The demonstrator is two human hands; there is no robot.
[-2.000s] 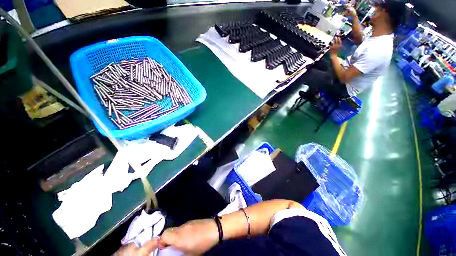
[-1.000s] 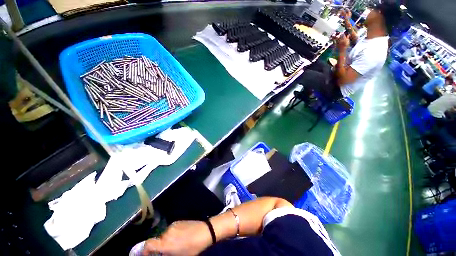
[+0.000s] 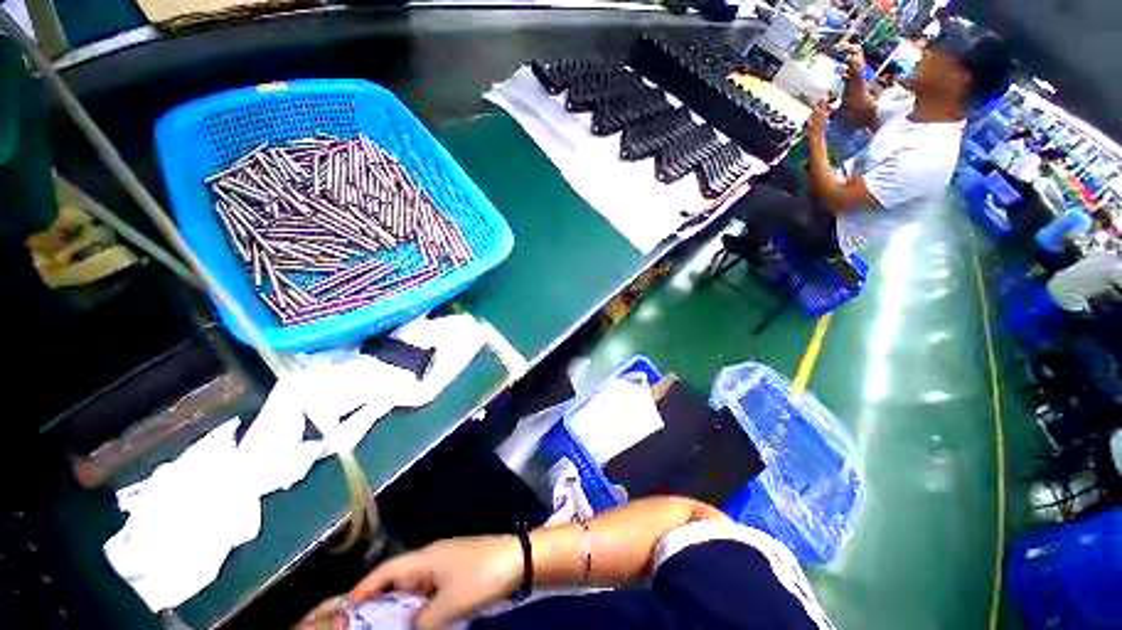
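Observation:
My right hand point(image 3: 461, 581) is at the bottom edge, its fingers closed on a bunched pale cloth point(image 3: 391, 612). A small bit of skin at the bottom edge beside the cloth looks like fingers of my left hand point(image 3: 322, 614); the rest is cut off. A blue plastic basket point(image 3: 492, 240) full of loose silver metal pins point(image 3: 338, 222) stands on the green bench. In front of it, crumpled white cloths point(image 3: 203, 498) lie along the bench edge, with one short black part point(image 3: 400, 356) on them.
Black parts in zigzag rows point(image 3: 640, 117) lie on a white sheet point(image 3: 578, 172) behind. A seated person point(image 3: 904, 160) works beyond. Below the bench are a blue crate point(image 3: 640, 369) holding white and black material and a clear-bagged blue crate point(image 3: 800, 455). A pale strap point(image 3: 357, 492) hangs near the basket.
My right hand pulled back low, then came up again over the pale cloth. My left hand has mostly dropped out of view. The basket and cloths lie as before.

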